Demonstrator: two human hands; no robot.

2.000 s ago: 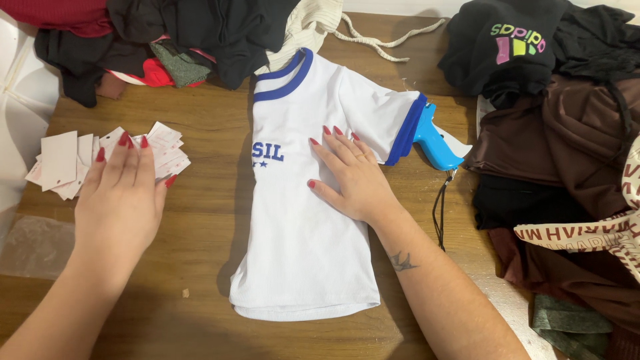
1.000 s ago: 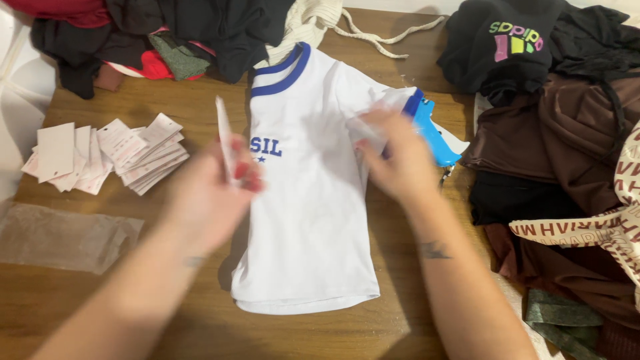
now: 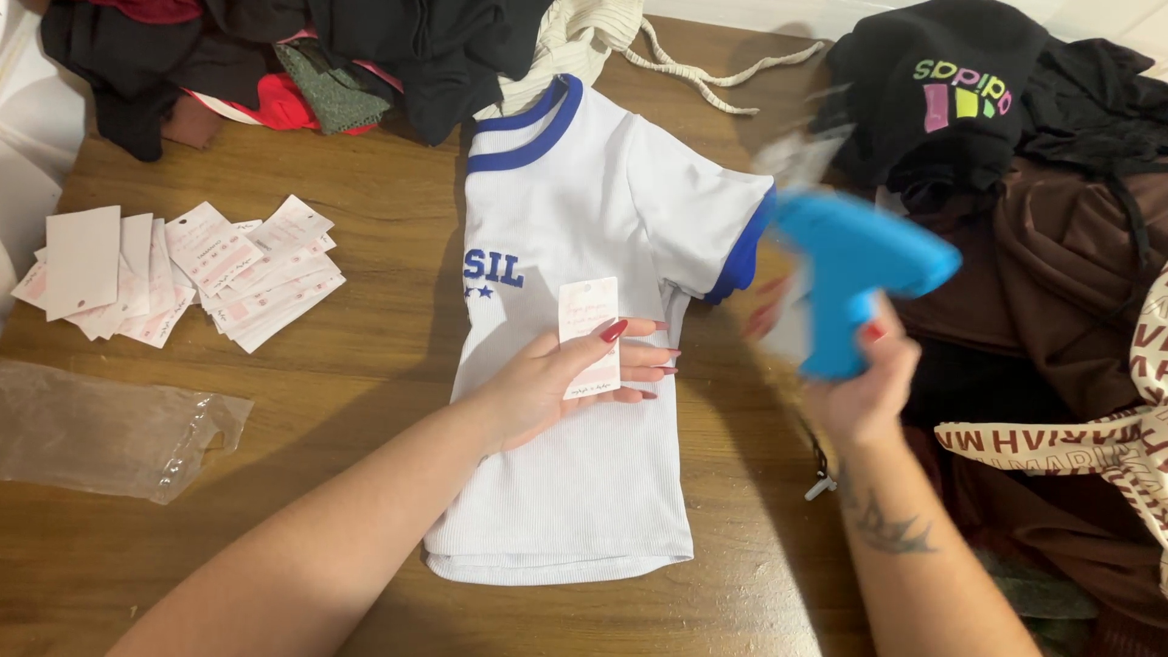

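A white ribbed T-shirt (image 3: 566, 493) with blue trim lies folded lengthwise on the wooden table. Over its middle, my left hand (image 3: 557, 379) holds a small printed paper tag (image 3: 589, 365) under the thumb, the tag's punched hole at the top. My right hand (image 3: 862, 374) grips the handle of a blue tagging gun (image 3: 849, 265), raised beside the sleeve and blurred by motion. Loose paper tags (image 3: 82, 260) are spread in overlapping heaps at the left.
A clear plastic bag (image 3: 100, 429) lies below the tags. Dark clothes (image 3: 365, 55) are heaped at the back left, beside a cream ribbed garment (image 3: 593, 46) with cords. Black and brown garments (image 3: 1058, 246) and a cream lettered strap (image 3: 1031, 447) fill the right side.
My left hand has moved from the tag heap to over the shirt, with one tag in it. My right hand has left the shirt and taken hold of the tagging gun, now lifted.
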